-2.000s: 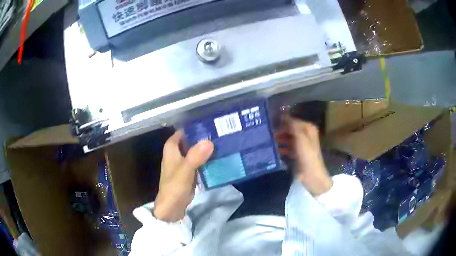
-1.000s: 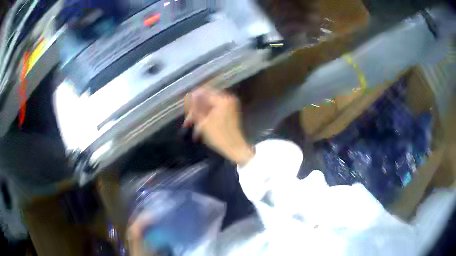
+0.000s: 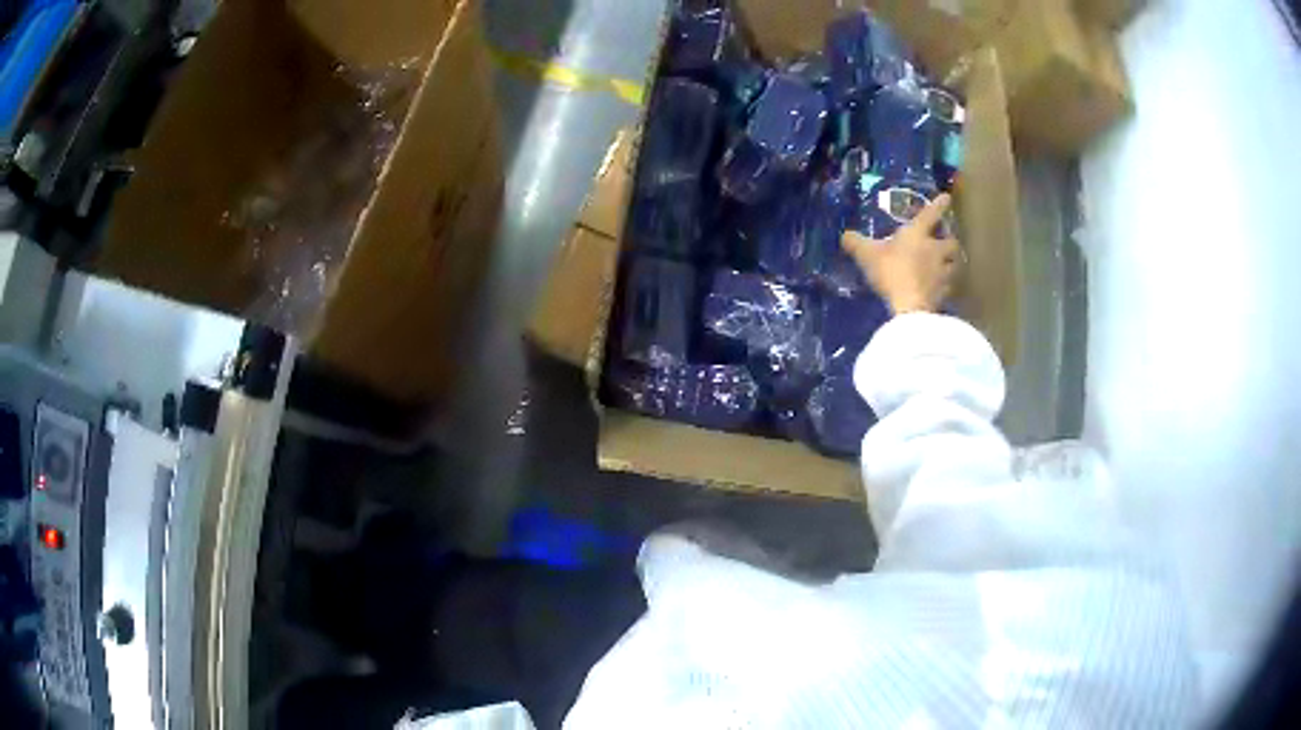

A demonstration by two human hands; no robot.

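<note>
My right hand [image 3: 910, 268] is inside the right-hand carton [image 3: 731, 461], its thumb and fingers spread over a bagged smartwatch box [image 3: 902, 204] with a white watch picture. Whether the fingers grip that box cannot be told. Several other dark navy boxes in clear crinkly film [image 3: 778, 317] fill the carton, lying at mixed angles. My left hand is out of the picture; only a bit of white sleeve shows at the bottom edge.
The sealer [image 3: 136, 571] stands at the left edge with its red switch lit and its long sealing bar running up and down the picture. A scrap carton [image 3: 407, 214] with clear film waste is at upper left. Another brown carton [image 3: 1063, 86] is at upper right.
The view has swung right, from the sealer to the carton. My right hand has moved from the sealing bar into the carton. My left hand and its bagged box have left the picture.
</note>
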